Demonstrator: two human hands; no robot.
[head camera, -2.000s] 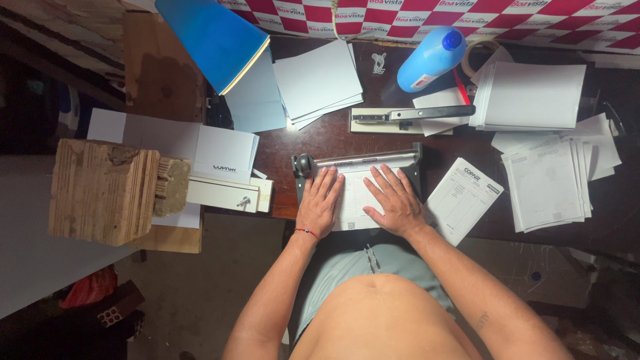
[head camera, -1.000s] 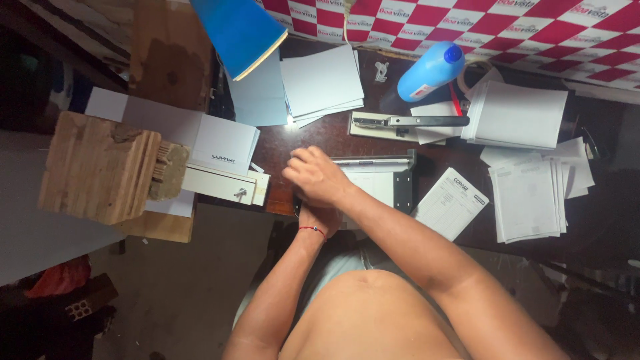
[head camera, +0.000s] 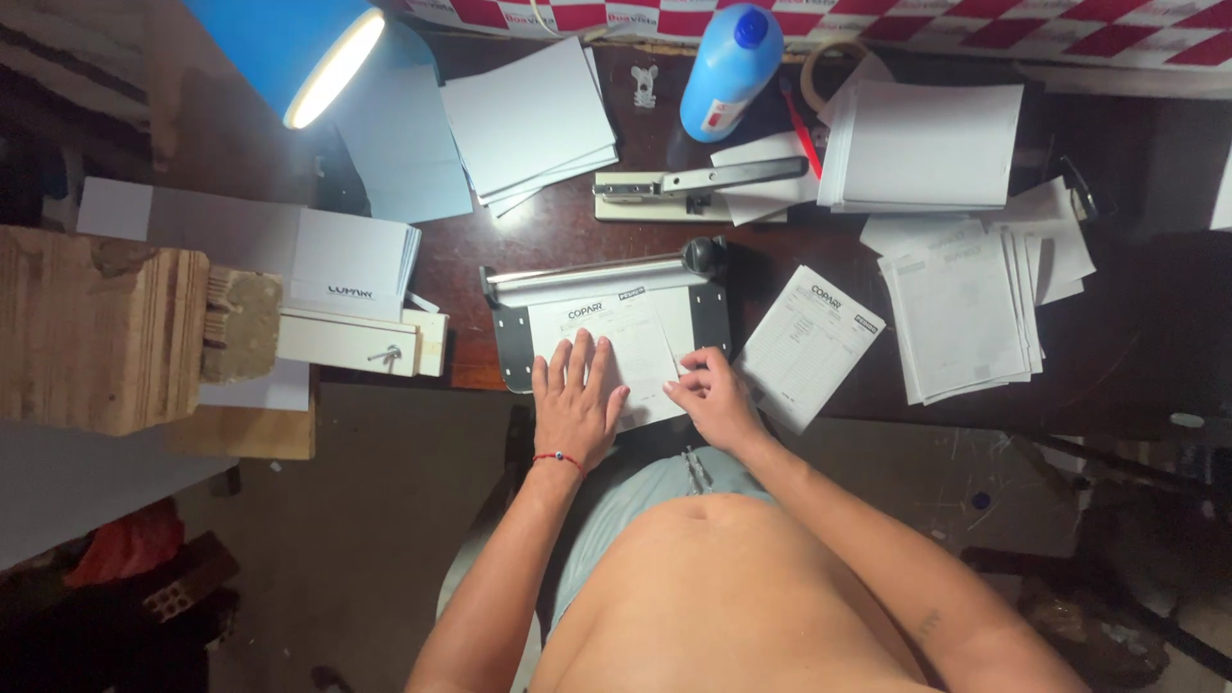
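A printed form sheet (head camera: 630, 332) lies tilted on a black rotary paper trimmer (head camera: 515, 332). Flat on its left part rests my left hand (head camera: 576, 399), fingers spread. My right hand (head camera: 714, 393), fingers curled, is at the sheet's right edge; whether it pinches the paper cannot be told. The trimmer's cutting head (head camera: 704, 256) sits at the right end of its rail, beyond both hands. Right of the trimmer, a stack of printed forms (head camera: 813, 346) lies angled near the table's front edge.
Behind the trimmer are a long-arm stapler (head camera: 693, 183), a blue bottle (head camera: 731, 72) and a white paper stack (head camera: 529, 120). More paper stacks (head camera: 962, 308) lie at right. A wooden block (head camera: 96, 327) and a blue lamp shade (head camera: 279, 48) stand at left.
My hands were crossed at the trimmer's left end one second ago; now they are apart on the sheet. The cutting head, seen at the left end two seconds ago, is now at the right.
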